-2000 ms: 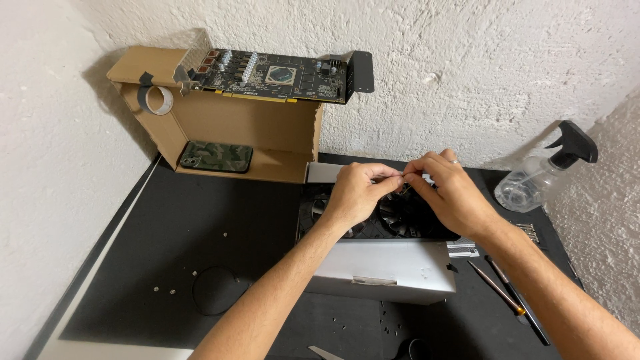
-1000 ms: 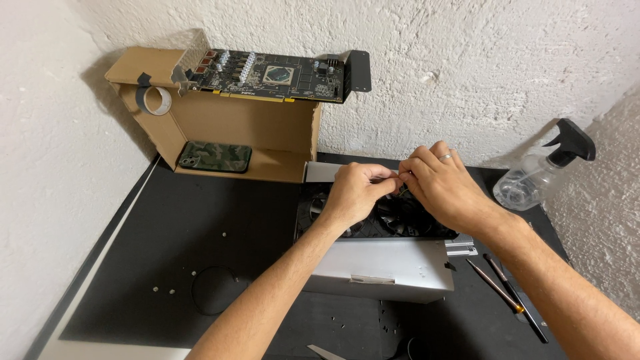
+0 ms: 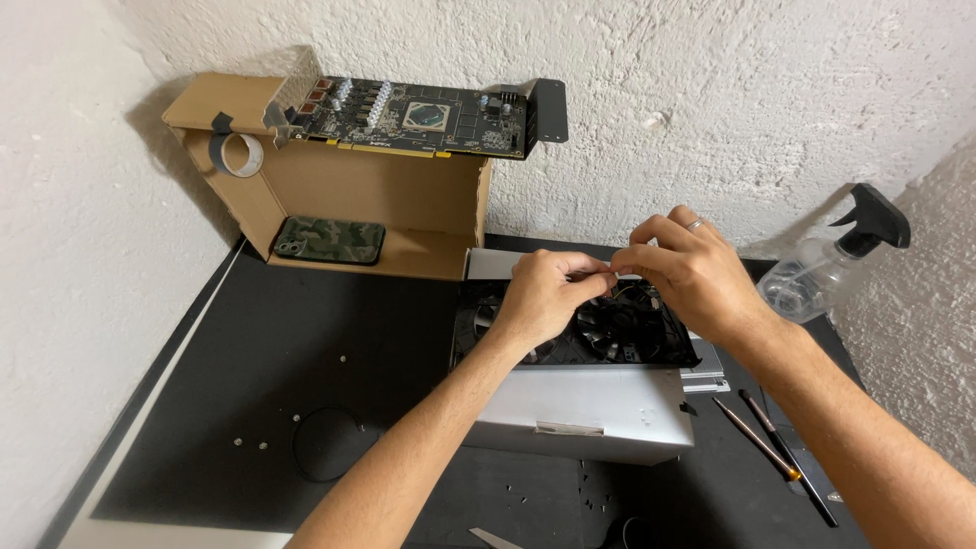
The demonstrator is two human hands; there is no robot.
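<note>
A black graphics card fan shroud (image 3: 625,332) with its fans lies on a white cardboard box (image 3: 579,400). Above its upper middle, my left hand (image 3: 553,293) pinches something small and reddish between thumb and fingers, mostly hidden. My right hand (image 3: 682,267), a ring on one finger, meets it from the right with thumb and forefinger together; whether they grip the same piece is unclear. A thin yellow wire (image 3: 627,290) shows just below the fingertips. The bare graphics card circuit board (image 3: 427,118) rests on top of an open cardboard box (image 3: 221,103).
A roll of tape (image 3: 236,155) hangs at that box, and a camouflage-cased phone (image 3: 329,239) lies inside. At right stand a spray bottle (image 3: 816,274) and, lying down, a screwdriver (image 3: 759,440) and a black brush-like tool (image 3: 793,465). Small screws (image 3: 595,499) and a black cable loop (image 3: 296,450) lie in front.
My right hand's fingers have lifted and opened out a little, and its wrist has shifted slightly. The left hand stays almost in place over the shroud.
</note>
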